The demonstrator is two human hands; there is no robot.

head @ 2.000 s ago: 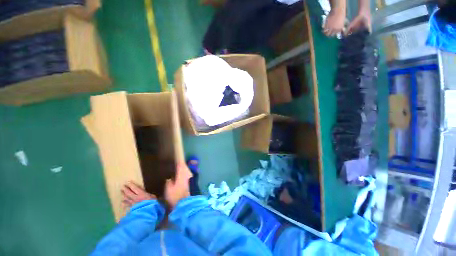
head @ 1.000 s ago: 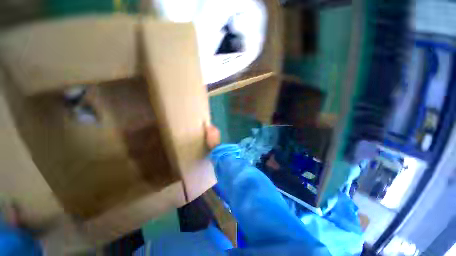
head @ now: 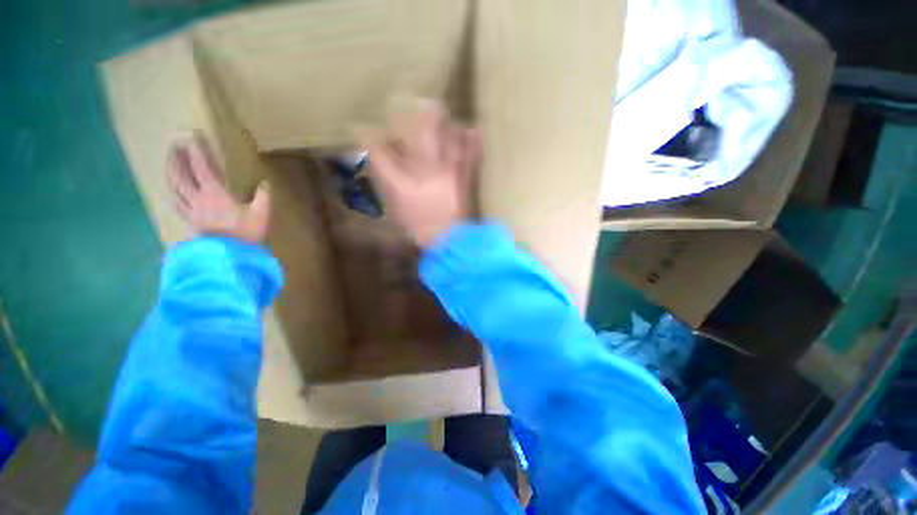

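A large open brown carton [head: 392,397] stands right in front of me with its flaps spread. Its inside is mostly bare brown board, with a small black and white item [head: 359,191] in it. My left hand [head: 216,191] lies on the left flap at the carton's edge, fingers spread. My right hand [head: 427,166] is over the opening near the far right side, blurred, with its fingers apart; I see nothing held in it.
A brown carton [head: 804,121] with a white plastic bag [head: 704,101] stands at the right. Below it is another open carton [head: 694,272]. Pale blue scraps [head: 649,342] and blue things lie at the lower right, beside the bench edge. Green floor shows at the left.
The open carton now stands centred before me instead of at the left. My right hand has left its outer side and is over the opening; my left hand has come into clear view on the flap.
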